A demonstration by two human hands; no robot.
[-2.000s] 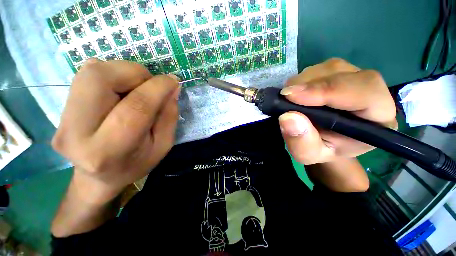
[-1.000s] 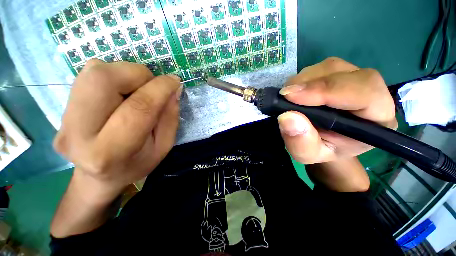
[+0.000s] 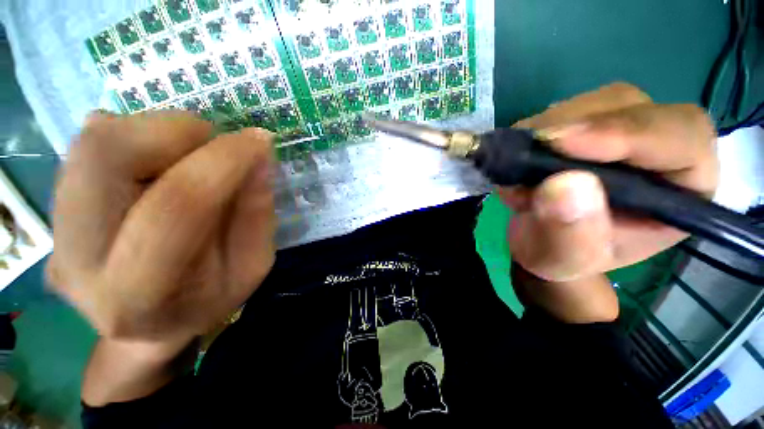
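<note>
The green PCB panel (image 3: 312,96) with rows of small boards lies on a whitish translucent sheet (image 3: 377,180). My left hand (image 3: 167,218), blurred, pinches the thin silvery solder wire (image 3: 293,141) at the panel's near edge; its end points right and its tail runs off to the left. My right hand (image 3: 620,180), also blurred, holds the black soldering iron (image 3: 662,201) by its handle. The iron's metal tip (image 3: 402,130) points left over the panel's near edge, apart from the wire's end. Whether the tip touches a board cannot be told.
Dark-handled pliers (image 3: 727,71) lie at the upper right, above crumpled white paper (image 3: 741,167). A white tray with dark items (image 3: 25,235) is at the left edge. Metal racking and a blue item (image 3: 699,396) are at lower right. The wearer's black shirt borders the bench's near edge.
My right hand and the iron have moved right, drawing the tip away from the wire. My left hand has shifted left and slightly down with the wire. The panel looks barely shifted.
</note>
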